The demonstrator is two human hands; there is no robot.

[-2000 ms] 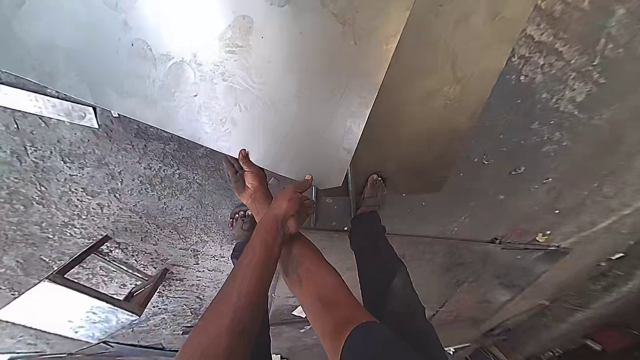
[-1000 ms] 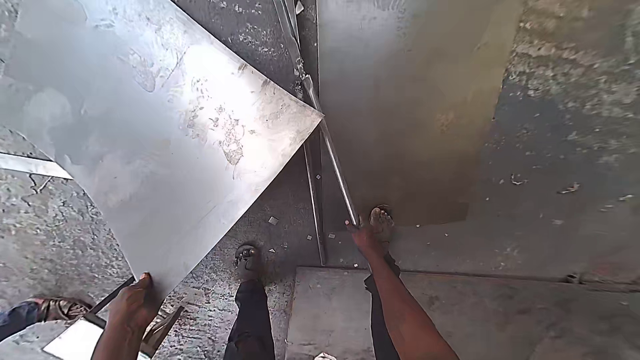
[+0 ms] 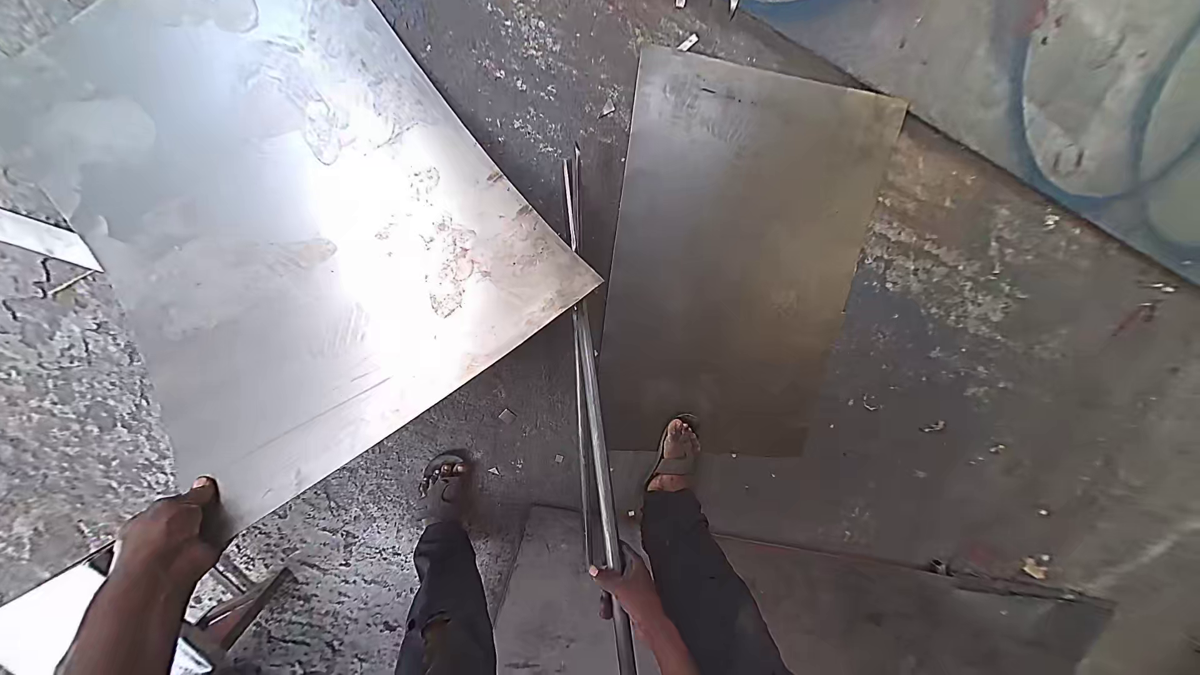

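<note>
A large, shiny sheet of metal point(image 3: 309, 244) fills the upper left, tilted, its right corner lying over thin metal rods. My left hand point(image 3: 173, 534) grips the sheet's lower corner, thumb on top. My right hand point(image 3: 633, 586) is closed around a long metal bar point(image 3: 602, 450) that runs up between my feet and passes beneath or behind the sheet's corner. A thinner rod lies close along the bar's left side; whether my right hand holds it too, I cannot tell.
A rectangular metal sheet point(image 3: 731, 253) lies flat on the floor, my sandalled right foot at its lower edge. Another plate point(image 3: 797, 600) lies below. At lower left is a metal frame point(image 3: 246, 605). A white strip point(image 3: 47, 239) lies at far left, and small scraps dot the floor.
My hands, close together two seconds ago, are now far apart. Since one second ago, the bar's lower end has come nearer to me in my right hand. The view has shifted.
</note>
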